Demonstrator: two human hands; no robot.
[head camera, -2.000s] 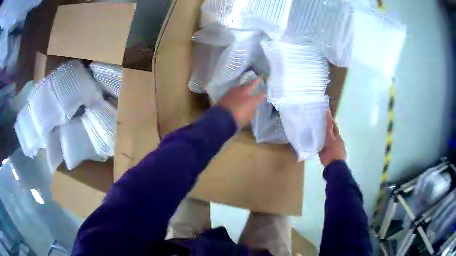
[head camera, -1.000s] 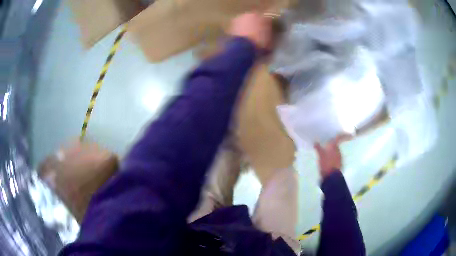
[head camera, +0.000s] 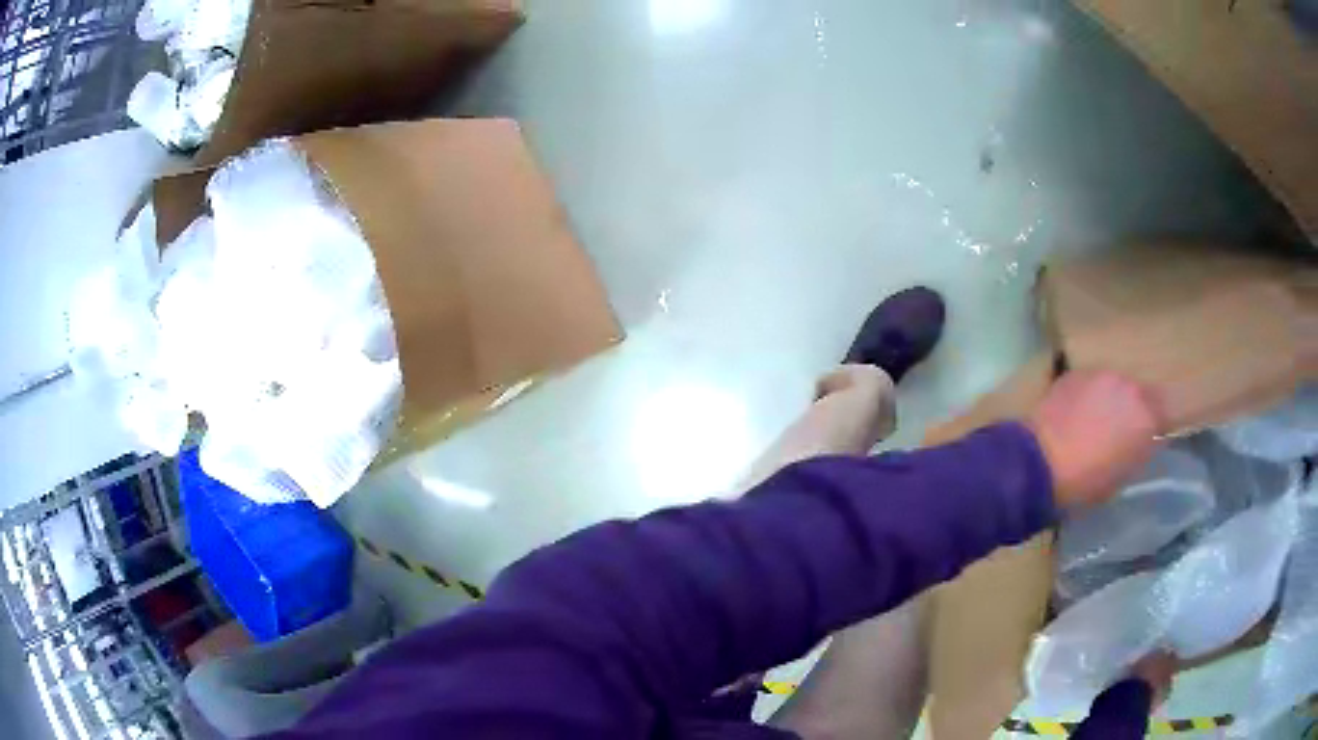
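Note:
A brown cardboard carton (head camera: 990, 636) stands at the lower right, tilted in view, with clear ribbed air column cushioning (head camera: 1221, 586) in and over its opening. My left hand (head camera: 1101, 434) is closed on the carton's rim by a folded-out flap. My right hand (head camera: 1152, 677) is small and partly hidden at the lower right, against the cushioning on the carton's far side; its fingers are not clear.
Another carton (head camera: 477, 268) overflowing with white cushioning stands at the left, with one more behind it. A blue bin (head camera: 268, 549), a grey bin and racks are at lower left. A large carton is at the upper right. Yellow-black tape crosses the glossy floor.
The view has swung round to other cartons and the blue bin. My left hand and the held carton now show further right and lower. My right hand has moved to the lower right.

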